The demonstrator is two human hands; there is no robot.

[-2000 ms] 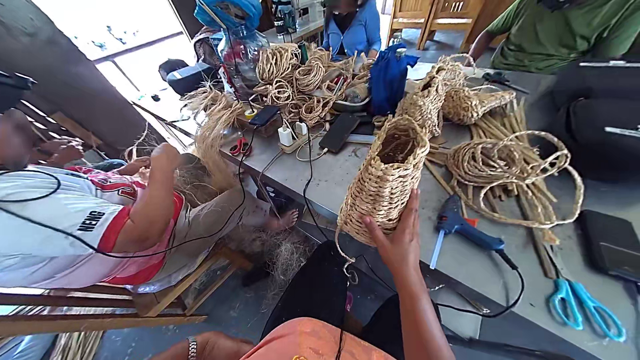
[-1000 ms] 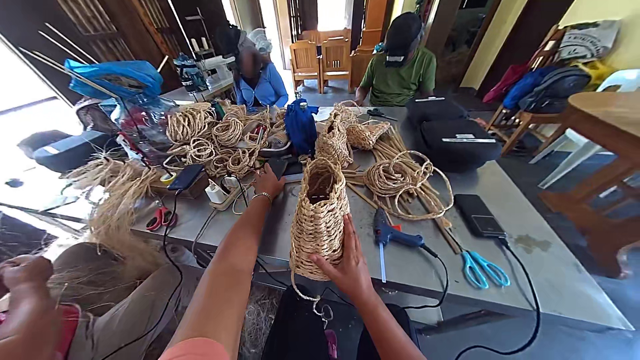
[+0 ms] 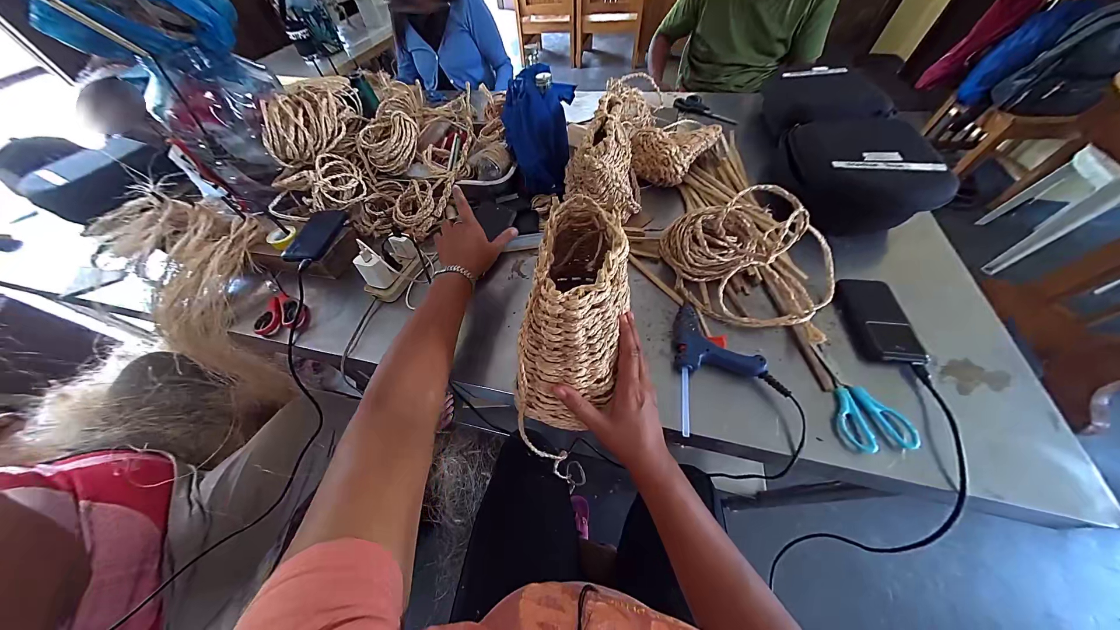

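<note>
A tall woven fibre basket [image 3: 573, 332], its opening up, stands at the table's near edge. My right hand [image 3: 626, 402] spreads its thumb and fingers against the basket's lower right side. My left hand [image 3: 471, 236] reaches forward beside a dark phone [image 3: 492, 222], fingers apart, near coils of braided fibre rope [image 3: 389, 140]; whether it touches the phone I cannot tell. Behind the basket lie more woven pieces [image 3: 604, 166]. To its right are a blue glue gun [image 3: 713, 350] with a glue stick, a loose rope coil [image 3: 726, 245] and turquoise-handled scissors [image 3: 875, 418].
Red-handled scissors [image 3: 282, 315], a power strip [image 3: 398, 278] and another phone [image 3: 315, 234] lie at left. A power bank [image 3: 879, 319] and black cases [image 3: 862, 166] are at right. Cables hang over the table edge. People sit beyond the table and at my left.
My left hand, low in view two seconds ago, has reached forward over the table. My right hand stays on the basket. The view has turned to the right since the first frame.
</note>
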